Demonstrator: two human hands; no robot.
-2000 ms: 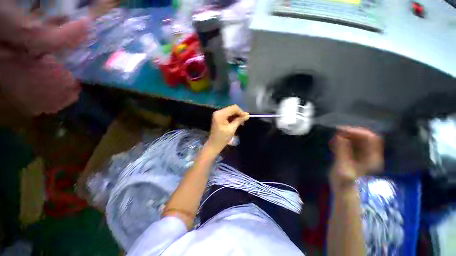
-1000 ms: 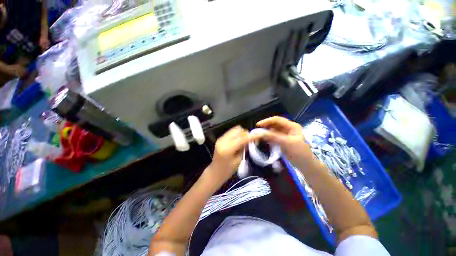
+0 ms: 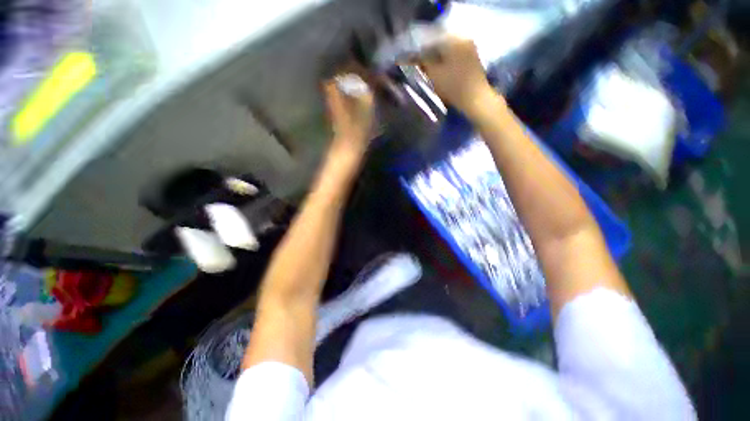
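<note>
My left hand (image 3: pixel 352 105) is raised at the right part of the machine's front, with a small blurred white piece at its fingers. My right hand (image 3: pixel 454 72) is at the tying slot (image 3: pixel 395 51) at the machine's right end. White and shiny strips show beside it; blur hides whether it grips the coiled cable bundle. The two white winding posts (image 3: pixel 218 238) on the black arm are bare and still. The winding and tying machine (image 3: pixel 107 189) fills the upper left.
The blue finished-bundle tray (image 3: pixel 503 306) with white bundles is below my right forearm. A white cable hank (image 3: pixel 374 288) lies across my lap, reaching the cable pile (image 3: pixel 210 362) at lower left. A red object (image 3: pixel 80 298) is on the green bench. A white bag (image 3: pixel 629 119) is at right.
Both hands have moved from above my lap up to the machine's right end. The white coil seen between them a second ago is no longer clearly visible. The view has turned right.
</note>
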